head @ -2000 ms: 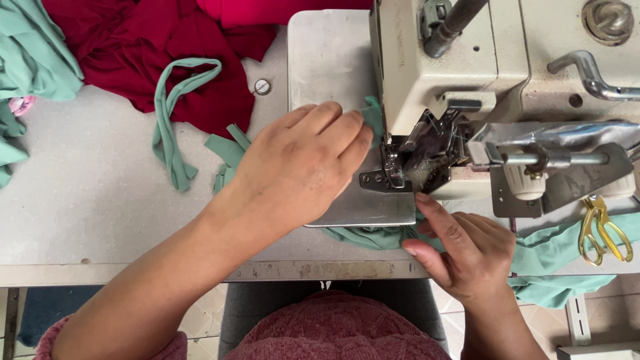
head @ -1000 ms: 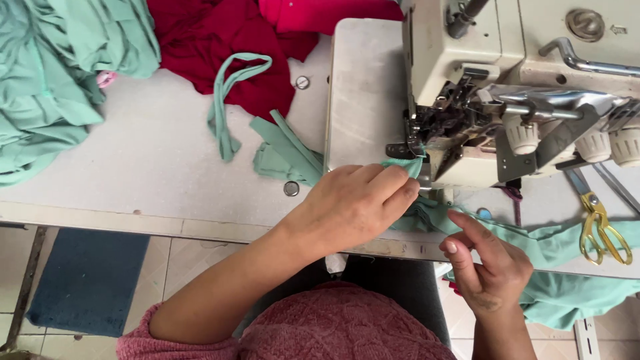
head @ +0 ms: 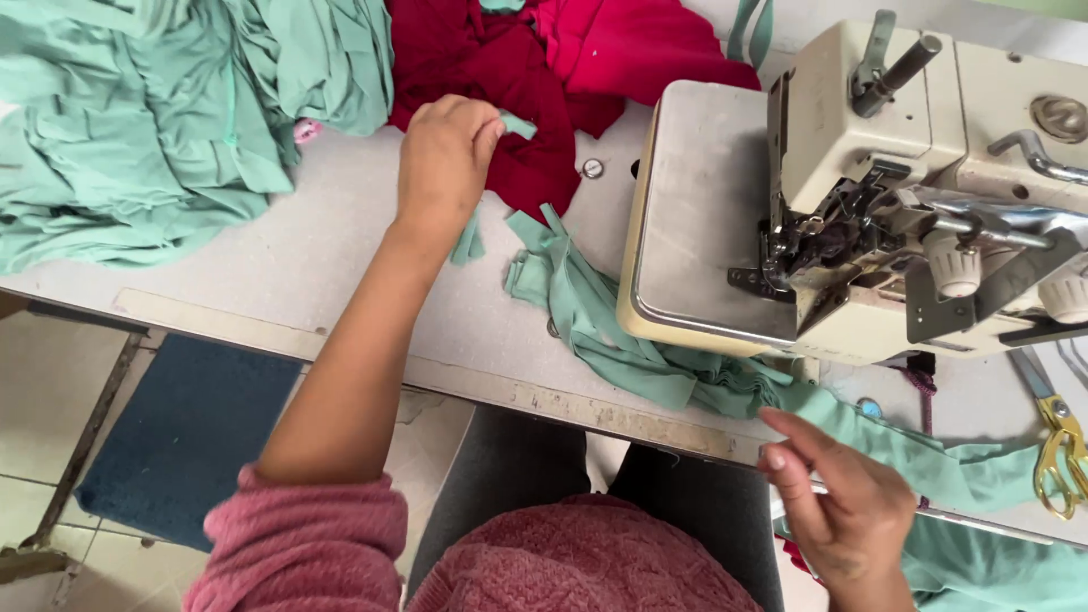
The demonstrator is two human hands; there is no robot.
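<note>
My left hand [head: 446,166] pinches a narrow green fabric strip [head: 517,125] over the dark red cloth [head: 518,93]; more green strip hangs below the hand. My right hand [head: 837,501], fingers apart and holding nothing, is at the table's front edge, just below a long green fabric band [head: 901,450]. That band runs in front of the sewing machine [head: 858,127], which looks like an overlock. Its metal plate [head: 705,204] bears no cloth. Bunched green strips [head: 595,314] lie left of the machine's base, partly beside and in front of it.
A large pile of green fabric [head: 127,144] covers the table's back left. Brighter red cloth [head: 637,42] lies behind. Gold-handled scissors [head: 1058,450] rest at the far right, on the band's end. A round metal fitting [head: 592,168] sits in the tabletop [head: 331,221].
My left hand has moved from beside the machine's needle area to the left, over the red cloth, with a green strip. My right hand stays near the front edge. The view has shifted left.
</note>
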